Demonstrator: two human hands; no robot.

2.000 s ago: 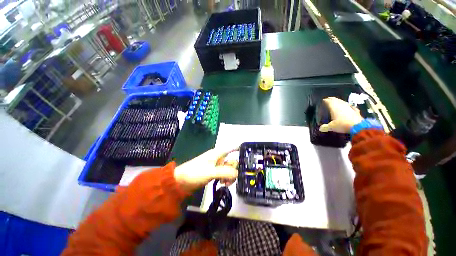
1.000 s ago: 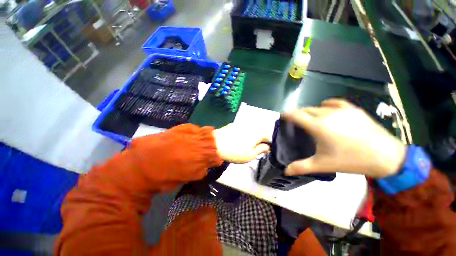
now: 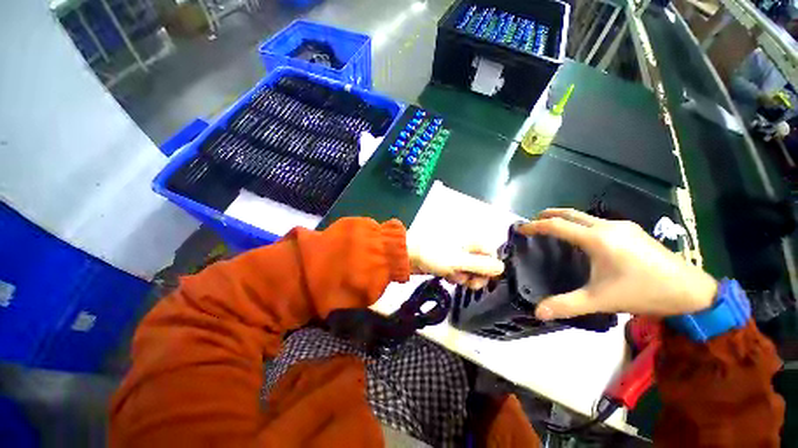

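Note:
A black socket housing stands tilted on the white work sheet. My right hand grips a black end cover between thumb and fingers, held at the top of the housing. My left hand is at the housing's upper left edge with its fingertips against it. The open side of the housing is hidden. A bundled black power cord lies below my left hand at the sheet's front edge.
Blue crate of black parts at left, smaller blue crate behind. Circuit boards left of the sheet. Yellow-liquid bottle, black bin and black mat further back. Red heat gun at right edge. A person sits far right.
The right hand has brought a black cover from the right side to the housing. The housing, earlier lying with its inside facing up, is now tilted. The view has shifted.

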